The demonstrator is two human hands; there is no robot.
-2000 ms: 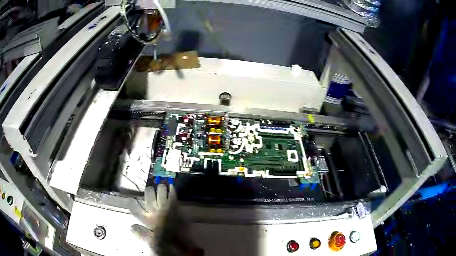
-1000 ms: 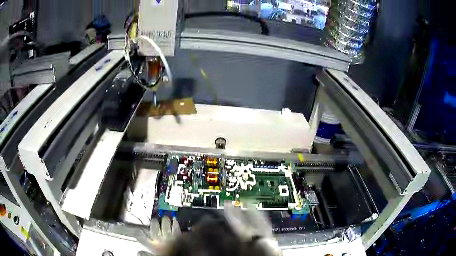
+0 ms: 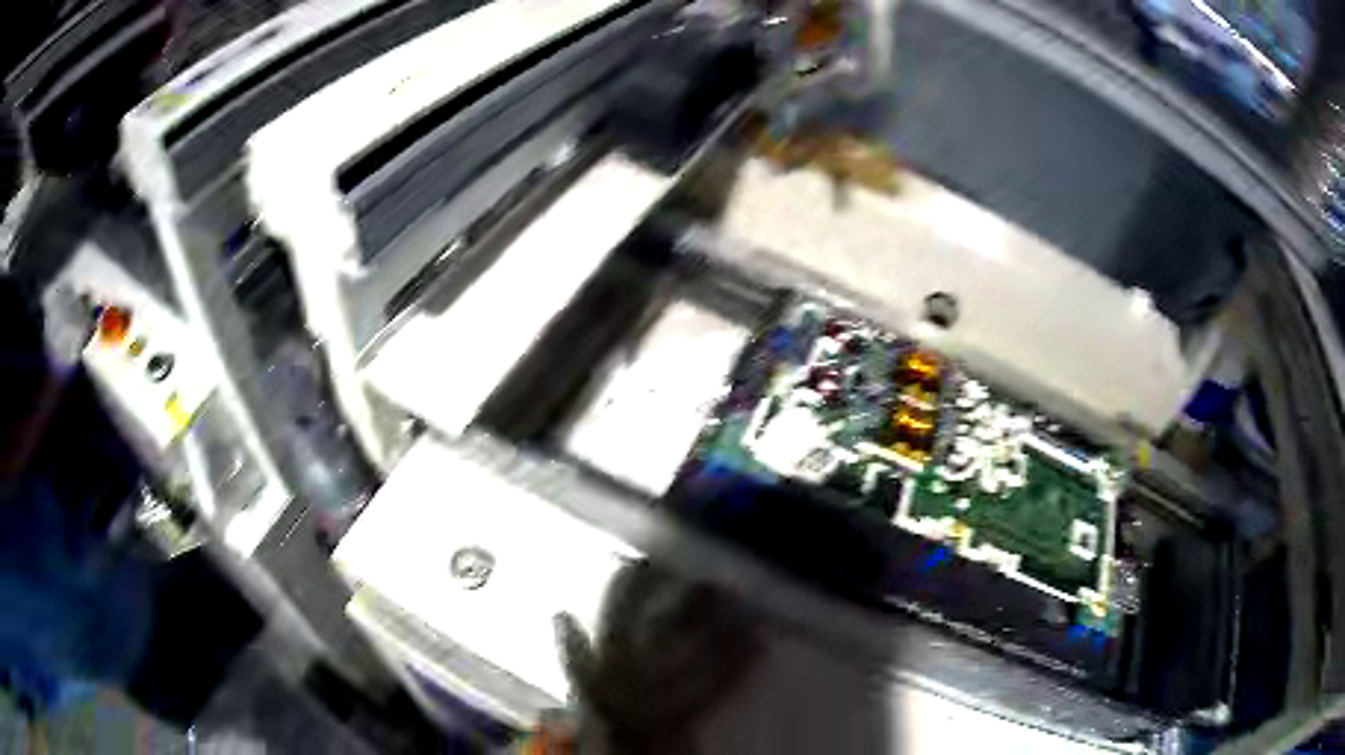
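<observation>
The green circuit board (image 3: 1018, 506) lies on its black pallet (image 3: 826, 534) inside the open machine, slanting down to the right in the tilted, blurred picture. White sealant (image 3: 991, 443) covers parts of the board in lines and blobs. Orange-yellow transformers (image 3: 916, 401) stand near its middle. Neither of my hands can be made out. A blurred dark shape lies over the front panel at the bottom centre; it looks like a shadow, but I cannot tell for sure.
The white front panel (image 3: 443, 516) has a round lock-like fitting (image 3: 472, 566). White machine frame beams (image 3: 303, 177) rise at the left. A neighbouring panel with an orange-red button (image 3: 112, 325) stands at far left. A knobbed post (image 3: 940, 308) stands behind the board. Blurred dark-blue shapes fill the lower left.
The view has swung left and tilted, so the board shows farther right. The gloved hands seen at the board's front edge a second ago no longer show.
</observation>
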